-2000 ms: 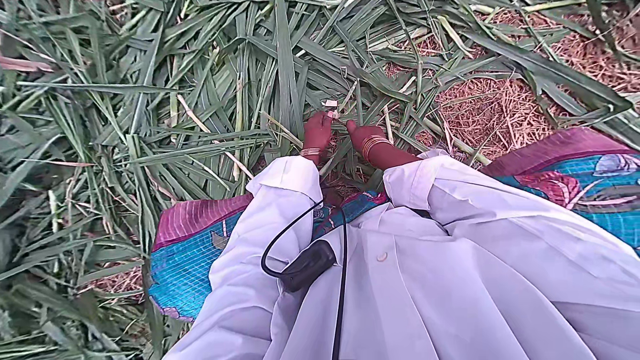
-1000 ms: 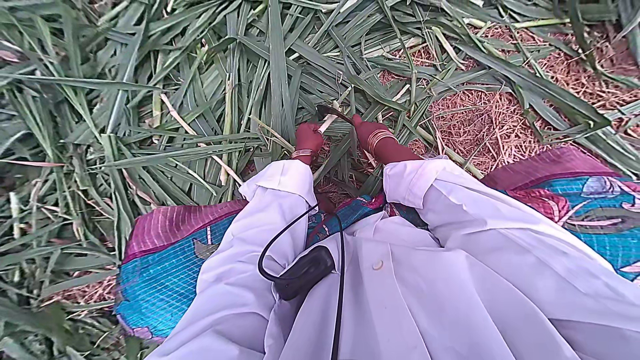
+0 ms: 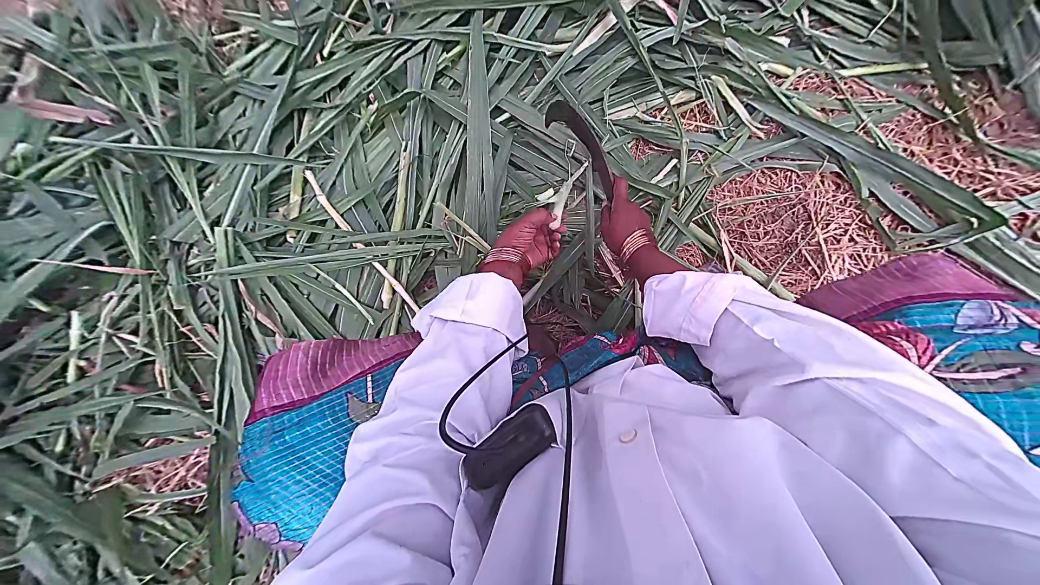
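Observation:
My left hand (image 3: pixel 530 241), with bangles at the wrist, is closed on a short pale green plant stalk (image 3: pixel 562 195) that points up and to the right. Just right of it, my right hand (image 3: pixel 624 219) grips a sickle (image 3: pixel 587 143); its dark curved blade points away from me, with the tip bending left. The sickle's handle is hidden in my fist. Blade and stalk are apart. Long cut green leaves (image 3: pixel 479 138) lie around and beneath both hands.
Dry straw (image 3: pixel 800 223) shows on the ground at the right. A blue and purple patterned cloth (image 3: pixel 305 439) spreads at both sides of my white garment (image 3: pixel 650 487). A black device (image 3: pixel 510 447) with a cable (image 3: pixel 564 496) hangs at my front.
The sickle blade, lying across near the left hand one second ago, now points away from me. My hands have moved apart, and more of the pale stalk shows.

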